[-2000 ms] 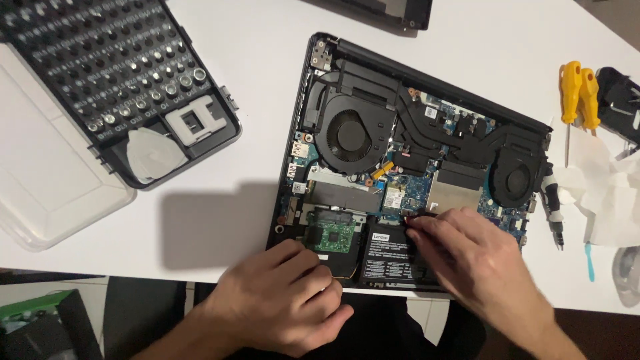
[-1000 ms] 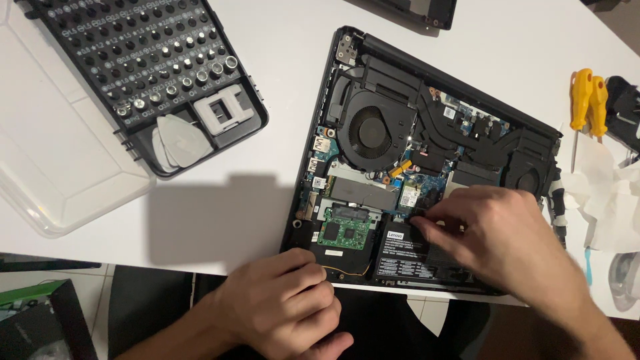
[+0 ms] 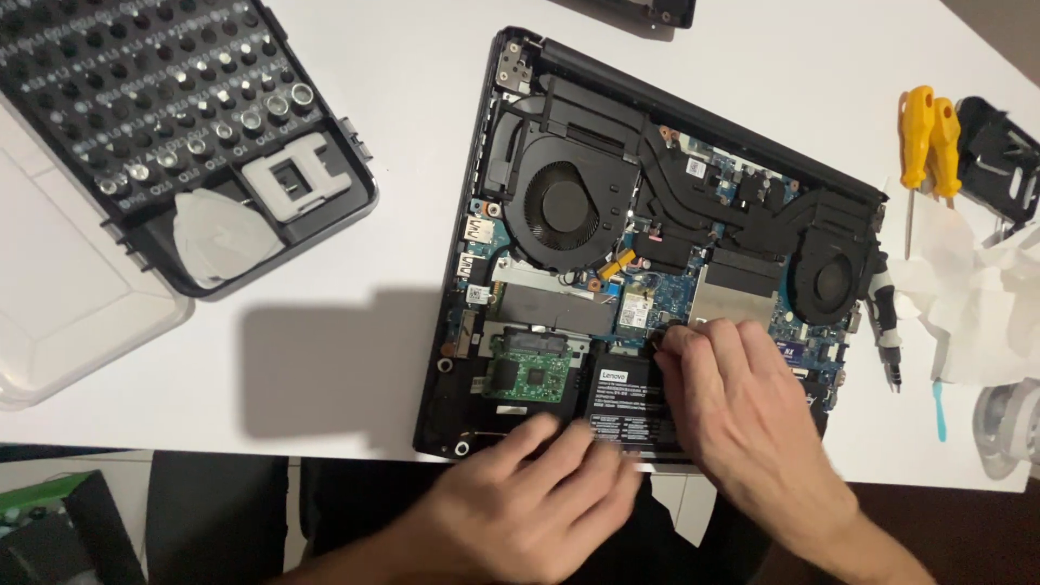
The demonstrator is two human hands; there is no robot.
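Observation:
An opened laptop (image 3: 650, 244) lies at a tilt on the white table, its fans and boards exposed. My right hand (image 3: 731, 390) has its thumb and fingertips pinched together at the upper edge of the Lenovo battery (image 3: 626, 398); whatever lies between the fingertips is hidden. My left hand (image 3: 536, 496) is by the laptop's front edge, below the green circuit board (image 3: 532, 370) of the drive, fingers bent and somewhat blurred, with nothing seen in them. A large cooling fan (image 3: 565, 199) sits at the upper left of the laptop, a smaller fan (image 3: 829, 280) at the right.
A screwdriver bit case (image 3: 325, 215) with white opening picks (image 3: 219, 236) stands at the left. To the right lie yellow-handled screwdrivers (image 3: 916, 138), a black and white screwdriver (image 3: 884, 317), crumpled white tissue (image 3: 975, 301) and a blue stick tool (image 3: 939, 410). The table's front edge runs below the laptop.
My left hand has shifted right along the laptop's front edge, its fingers spreading. My right hand stays at the battery's upper edge.

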